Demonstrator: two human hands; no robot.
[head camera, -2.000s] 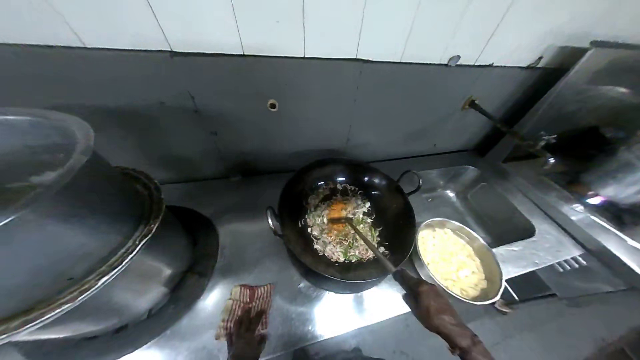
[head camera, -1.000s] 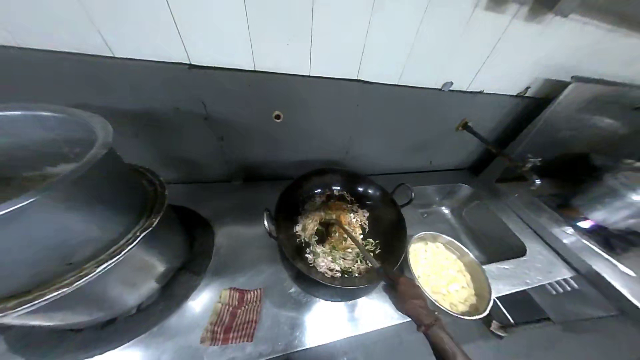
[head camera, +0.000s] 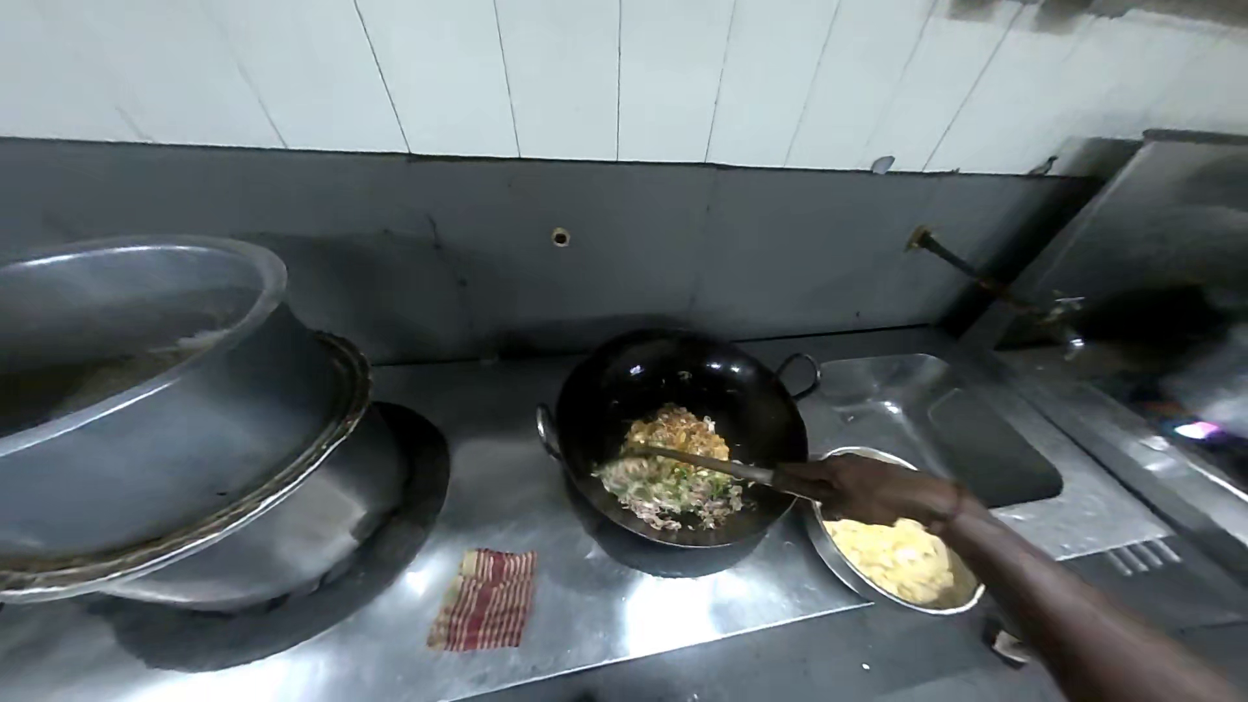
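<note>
My right hand (head camera: 863, 489) grips the handle of a long spatula (head camera: 707, 463), whose far end is in the food inside a dark wok (head camera: 765, 409). The food (head camera: 673, 468) looks like chopped vegetables or shreds, orange-brown at the back and green and pale in front. The wok has two loop handles and sits on the steel counter. A steel bowl (head camera: 848, 575) of pale yellow pieces stands to its right, partly under my right forearm. A folded red and cream striped cloth (head camera: 485, 600) lies at the front left of the wok. My left hand is out of view.
Large metal pots (head camera: 244, 390) are stacked at the left over a dark round opening or burner (head camera: 424, 468). A steel sink basin (head camera: 926, 414) is set in behind the bowl. A tap on a pipe (head camera: 975, 278) juts from the grey wall at the right.
My left hand, on the striped cloth two seconds ago, has left the view. My right hand has swung the spatula flatter across the wok, and the food has shifted.
</note>
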